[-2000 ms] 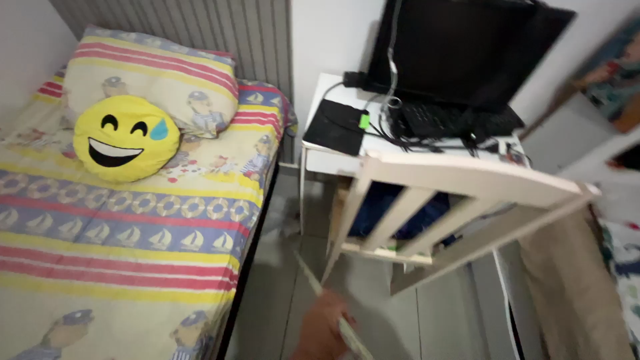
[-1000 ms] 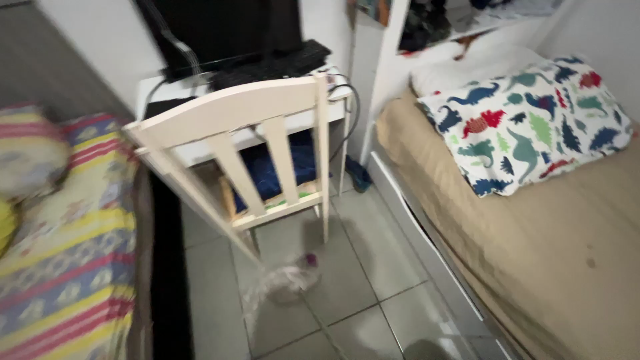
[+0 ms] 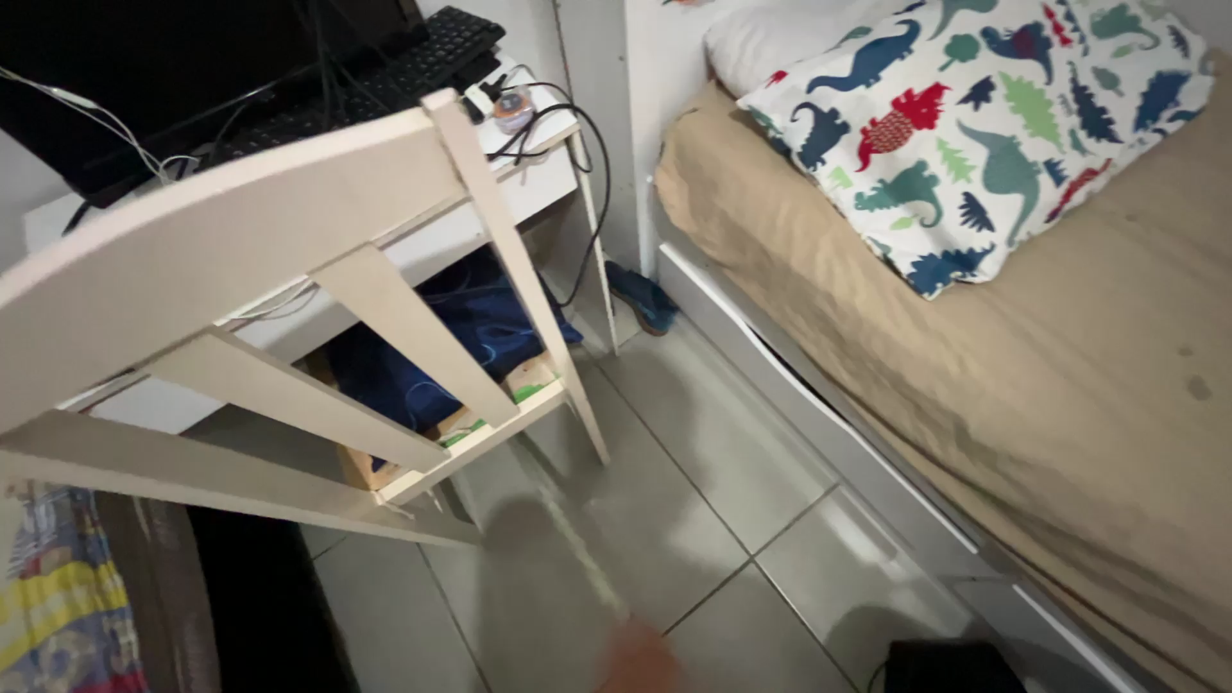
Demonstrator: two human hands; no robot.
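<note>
At the bottom centre of the head view, my right hand (image 3: 637, 659) is blurred and closed around a thin pale stick (image 3: 577, 549). The stick slants up and left over the floor tiles, and its far end fades beneath a cream wooden chair (image 3: 375, 318). My left hand is out of view. The chair stands at a white desk, with dark blue cloth (image 3: 481, 318) and a wooden seat edge showing through its back slats. What lies at the stick's far end cannot be made out.
A black keyboard (image 3: 443, 48), monitor (image 3: 192, 67) and cables sit on the white desk (image 3: 544, 183). A blue shoe (image 3: 643, 296) lies by the right bed (image 3: 1059, 385), which holds a dinosaur-print pillow (image 3: 972, 135). Another bed (image 3: 67, 597) edges the lower left. A black object (image 3: 948, 669) is at lower right.
The view has swung right, from the bed with the yellow smiling cushion to the bed with the dinosaur pillow. My hand, unseen one second ago, shows again at the bottom with the stick.
</note>
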